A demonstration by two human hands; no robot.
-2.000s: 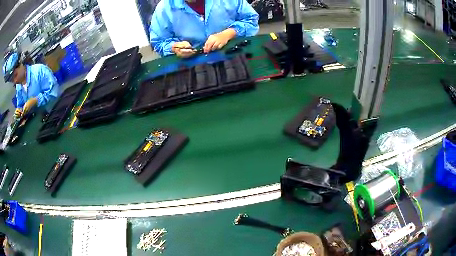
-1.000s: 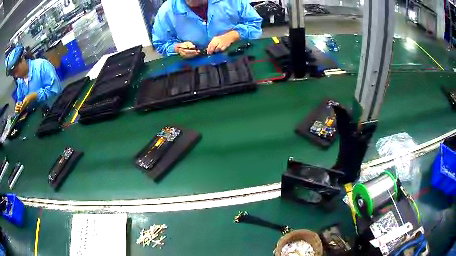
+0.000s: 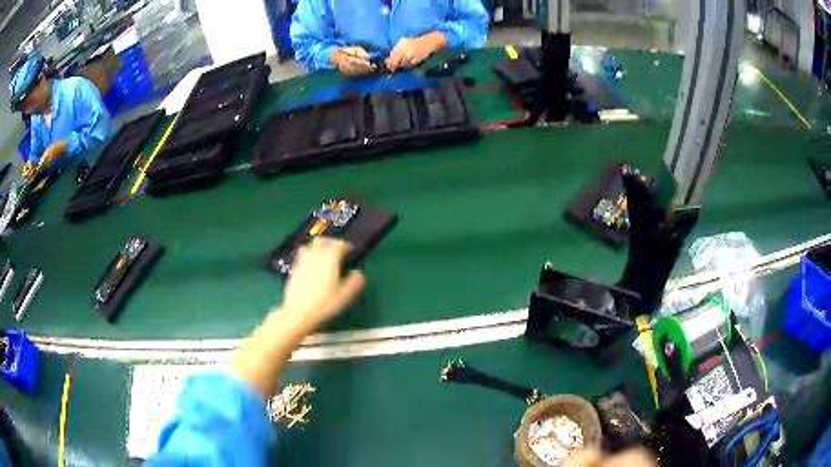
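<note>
My left hand (image 3: 319,281) reaches over the near end of a phone assembly (image 3: 335,215) on a dark foam pad (image 3: 372,228). Its fingers overlap the phone's lower end; I cannot tell whether they touch or grip it. My right hand (image 3: 612,459) is blurred and cut off by the bottom edge, beside the brown pot (image 3: 521,443) with white filling. What it holds is hidden. A pile of beige sticks (image 3: 293,402) and a white sheet (image 3: 151,410) lie near my blue left sleeve, which partly covers the sheet.
More phones lie on pads at left (image 3: 118,274) and right (image 3: 609,212). A black fan (image 3: 579,315), green-rimmed solder reel (image 3: 674,351), black cable bundle (image 3: 487,378) and blue bin (image 3: 809,296) stand nearby. Black trays (image 3: 364,128) and two workers are across the line.
My left hand and sleeve have come in over the phone, and my right hand has appeared at the bottom edge. The phones on pads have shifted right along the line.
</note>
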